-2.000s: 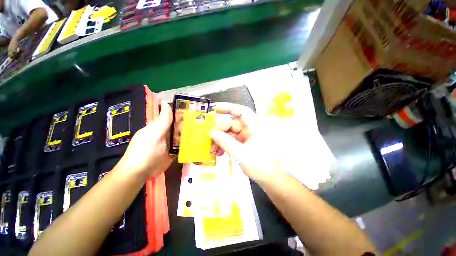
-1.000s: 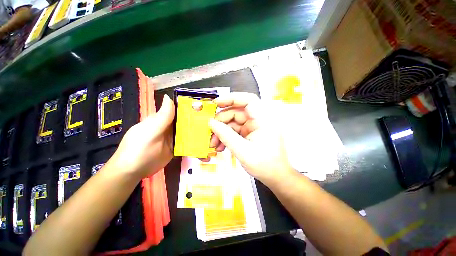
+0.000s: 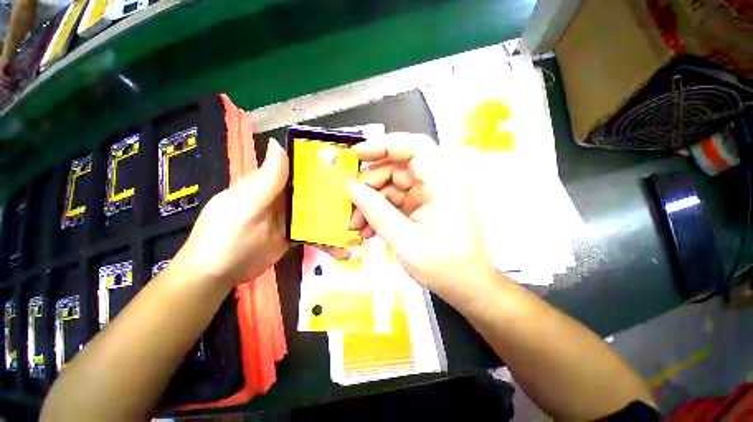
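My left hand (image 3: 243,218) holds a phone frame (image 3: 324,132) by its left side; the frame's dark rim shows at its top and left edges. A yellow die-cut film (image 3: 320,198) with a round hole near the top covers most of the frame. My right hand (image 3: 421,214) grips the right side, thumb on the film and fingers curled behind the edge. Whether the film is fully stuck down cannot be told. White release liner sheets (image 3: 337,311) with yellow pieces and dark round holes lie below the hands.
A black foam tray (image 3: 149,239) with phone frames in pockets and a red-orange edge is at left. A loose white sheet pile (image 3: 528,206) with a yellow clump (image 3: 489,125) is at right. Beyond are a carton (image 3: 611,62), a fan grille (image 3: 677,107) and a black device (image 3: 685,231).
The yellow film, earlier tilted and offset low over the frame with its inner parts showing, now lies lined up over it. Both hands keep their hold. The view has shifted slightly.
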